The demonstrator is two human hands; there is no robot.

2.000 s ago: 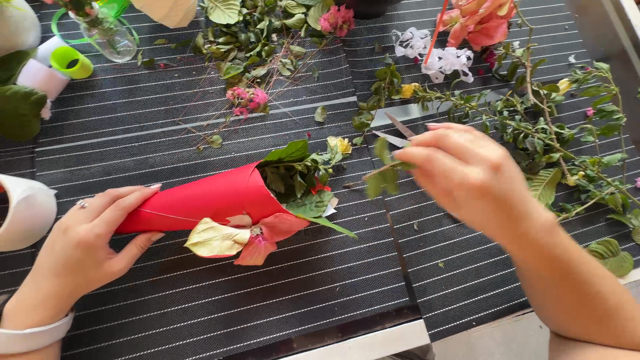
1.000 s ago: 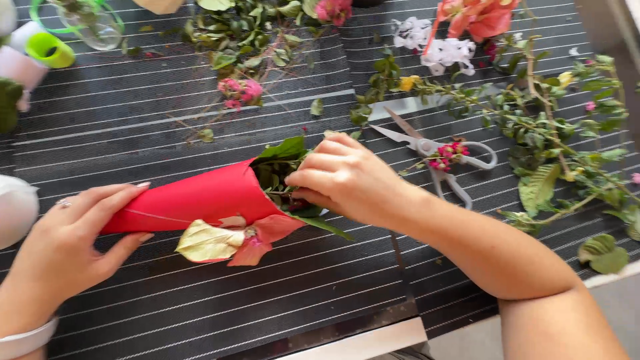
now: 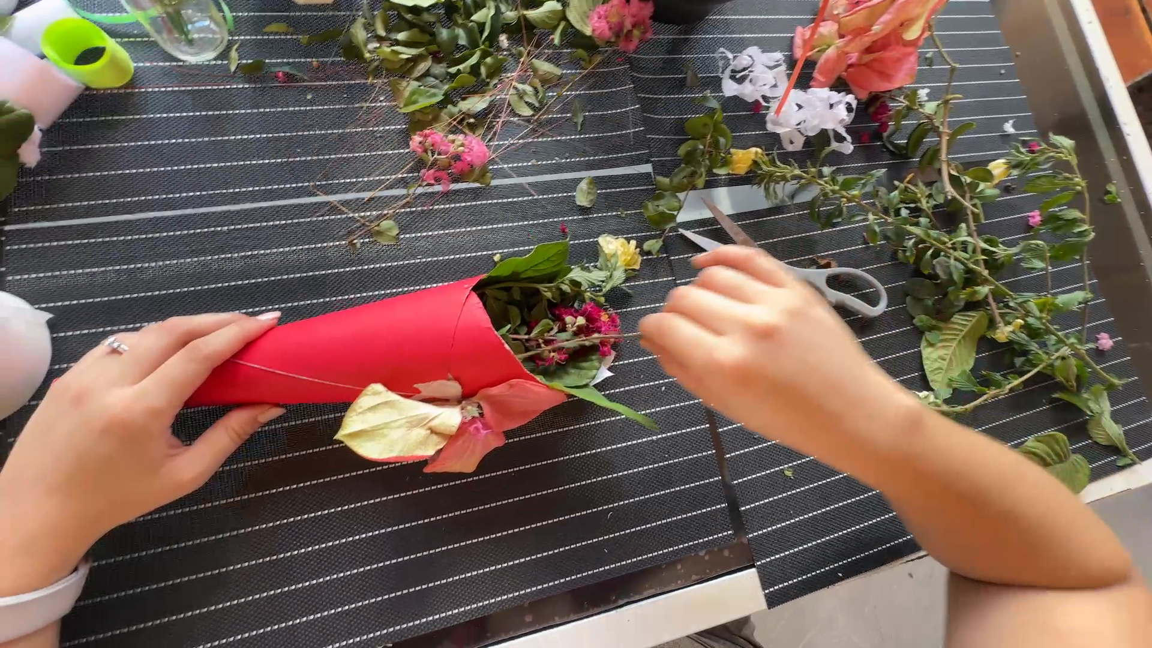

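A red paper cone (image 3: pixel 360 337) lies on the striped black mat, its narrow end at the left between the thumb and fingers of my left hand (image 3: pixel 148 414). Out of its wide end stick green leaves, dark pink blossoms (image 3: pixel 580 331) and a yellow flower (image 3: pixel 619 253). A cream leaf (image 3: pixel 396 423) and coral petals (image 3: pixel 513 403) sit on the cone's lower side. My right hand (image 3: pixel 751 346), fingers curled, is just right of the blossoms, close to a thin stem; whether it touches the stem is unclear. Behind this hand, the scissors (image 3: pixel 850 288) lie on the mat with their blades apart.
Leafy branches (image 3: pixel 972 234) spread over the right side, below coral flowers (image 3: pixel 877 45) and white lace-like trim (image 3: pixel 814 117). Loose leaves (image 3: pixel 432 45) and pink blossoms (image 3: pixel 450 155) lie at the top. A glass jar (image 3: pixel 187 27) and a lime-green roll (image 3: pixel 88 52) stand at top left.
The scissors, in my right hand two seconds ago, lie on the mat. My right hand has drawn back rightward from the cone's mouth. Dark pink blossoms, earlier by the scissors, now sit in the cone.
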